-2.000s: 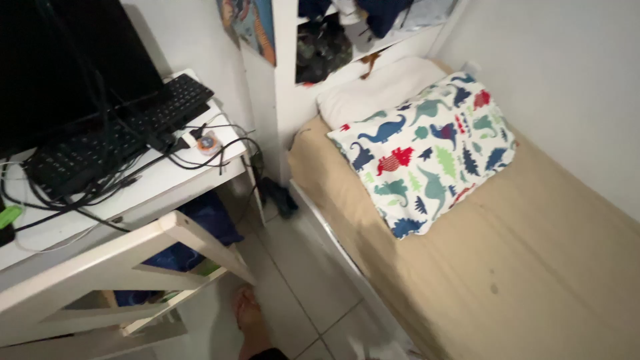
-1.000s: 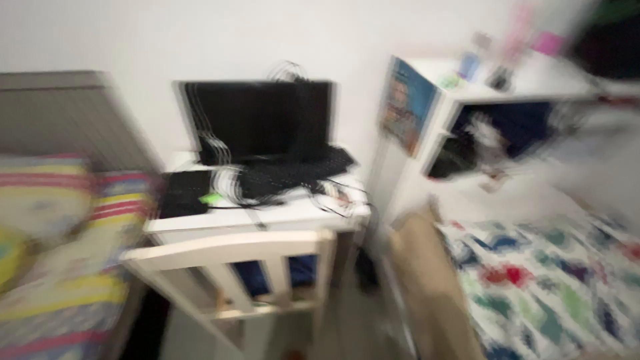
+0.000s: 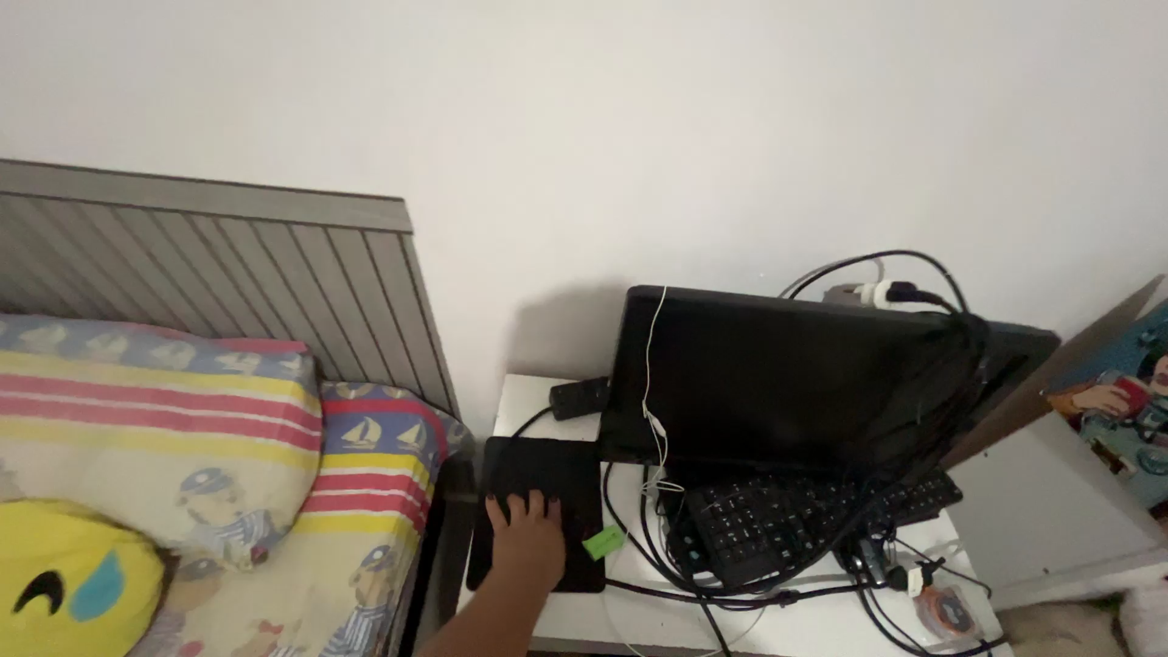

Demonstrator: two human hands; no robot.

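Observation:
My left hand (image 3: 529, 540) lies palm down on a flat black pad or device (image 3: 538, 474) at the left end of the white desk (image 3: 568, 630), its fingers spread; whether it grips the thing cannot be told. Just right of the hand is a small green object (image 3: 604, 543). A black monitor (image 3: 785, 383) stands behind, with a white cable hanging over its screen. Below it, a black keyboard (image 3: 757, 525) sits among tangled black cables (image 3: 730, 598). A small black box (image 3: 578, 399) rests by the wall. My right hand is out of view.
At the left stands a bed with a grey slatted headboard (image 3: 210, 246), a striped sailor-print pillow (image 3: 155, 429) and a yellow emoji cushion (image 3: 73, 584). A white cabinet (image 3: 1049, 511) borders the desk's right side. A plug (image 3: 881, 294) is in the wall behind the monitor.
The view has swung left from the dinosaur-print pillow to the desk and the other bed. My left hand has come into view, on the black pad or device.

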